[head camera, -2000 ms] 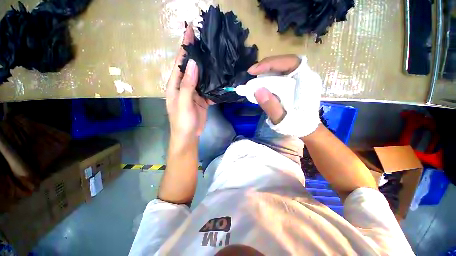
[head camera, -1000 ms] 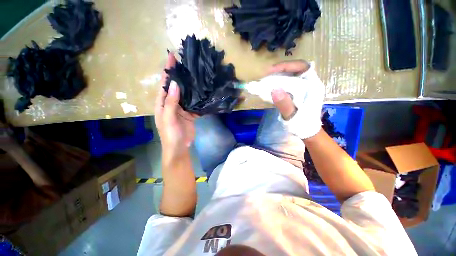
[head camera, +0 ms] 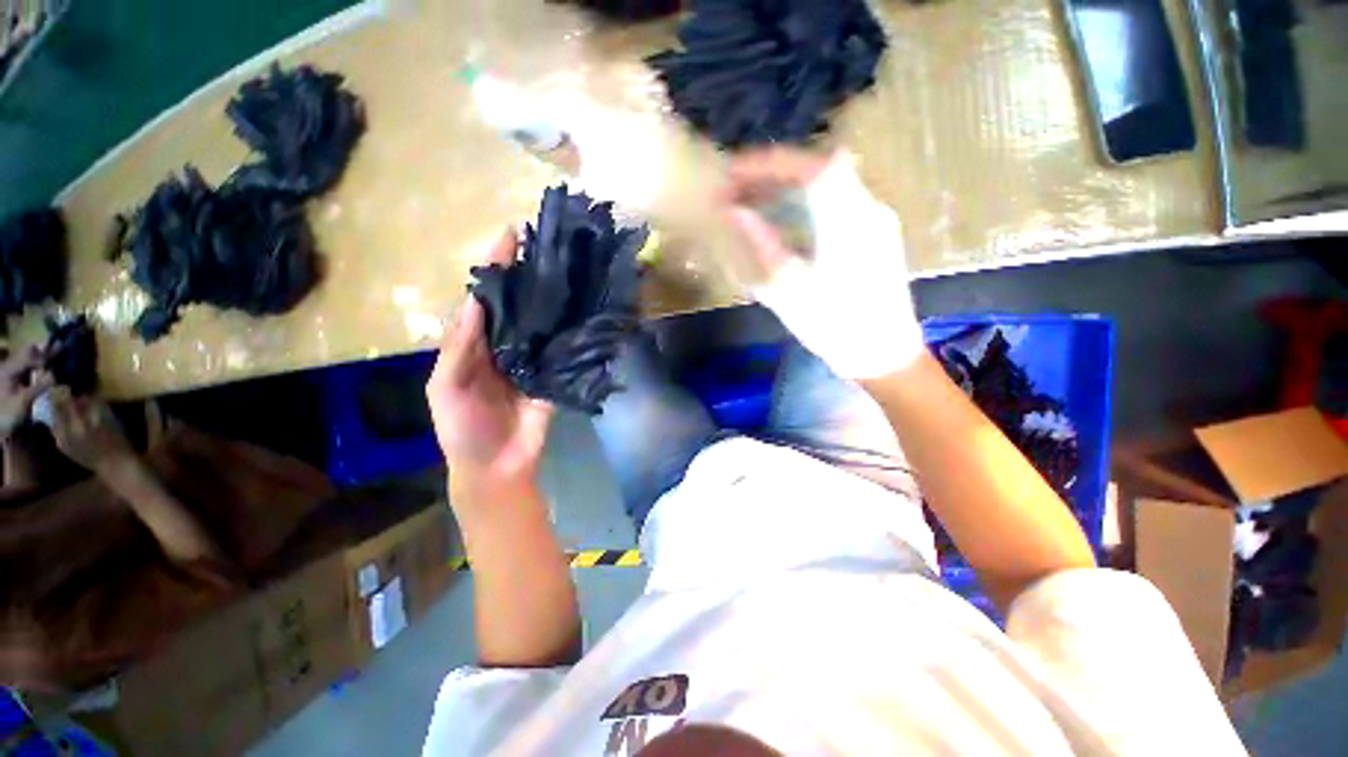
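My left hand (head camera: 488,407) holds a black spiky cluster (head camera: 562,303) upright by its left side, at the bench's front edge. My right hand (head camera: 813,244), in a white glove with bare fingertips, is over the bench to the right of the cluster. It is blurred, its thumb and fingers look apart, and I see nothing held in it. A white glue bottle (head camera: 518,113) with a blue-green tip, also blurred, lies on the bench behind the held cluster, its tip pointing back left.
Black clusters lie on the bench (head camera: 399,266) at back centre (head camera: 776,67) and left (head camera: 222,244). A dark flat rectangle (head camera: 1131,89) is at back right. A blue bin (head camera: 1091,399) with black pieces and an open carton (head camera: 1183,569) stand right. Another person's hands (head camera: 74,422) are far left.
The glue bottle has left my right hand and lies on the bench. My right hand has come away from the cluster. The view has shifted, showing more of the left side.
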